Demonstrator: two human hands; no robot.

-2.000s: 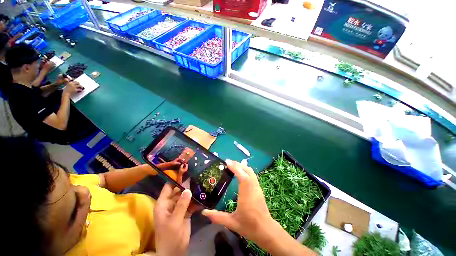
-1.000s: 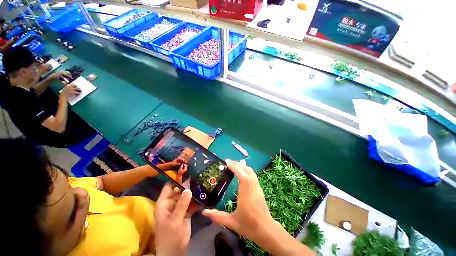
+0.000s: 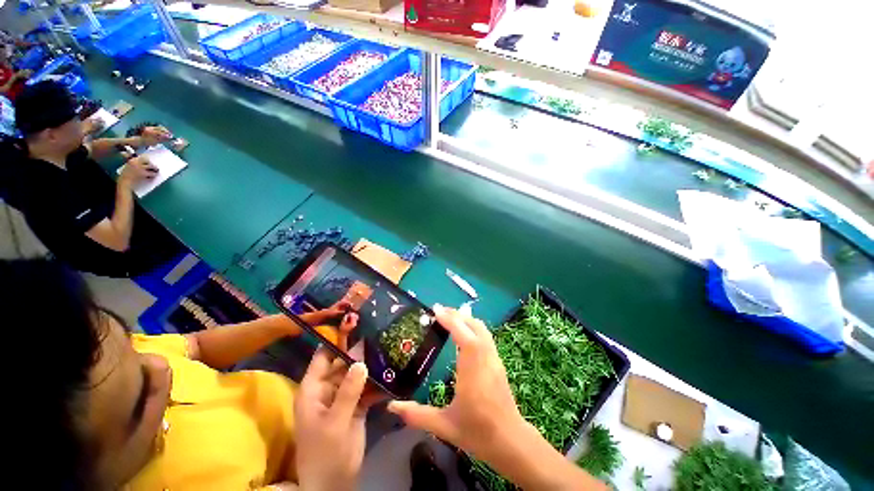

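A black smartphone is held tilted in both hands, its lit screen showing a camera view of hands and greenery. My left hand grips its lower left edge, thumb in front. My right hand holds its right end between thumb and fingers. Behind and right of my right hand stands a black tray full of green stemmed sprigs. Right of it, a cardboard pad with a small round white pot lies on a white sheet, near a loose sprig pile.
A person in a yellow shirt sits close at left. Another in black works further along the green bench. Dark small parts lie behind the phone. A blue crate with white liner is across the bench; blue crates stand behind.
The far person in black has moved one hand outward, away from the white board. My hands and the phone hold nearly the same place. The camera view has shifted slightly.
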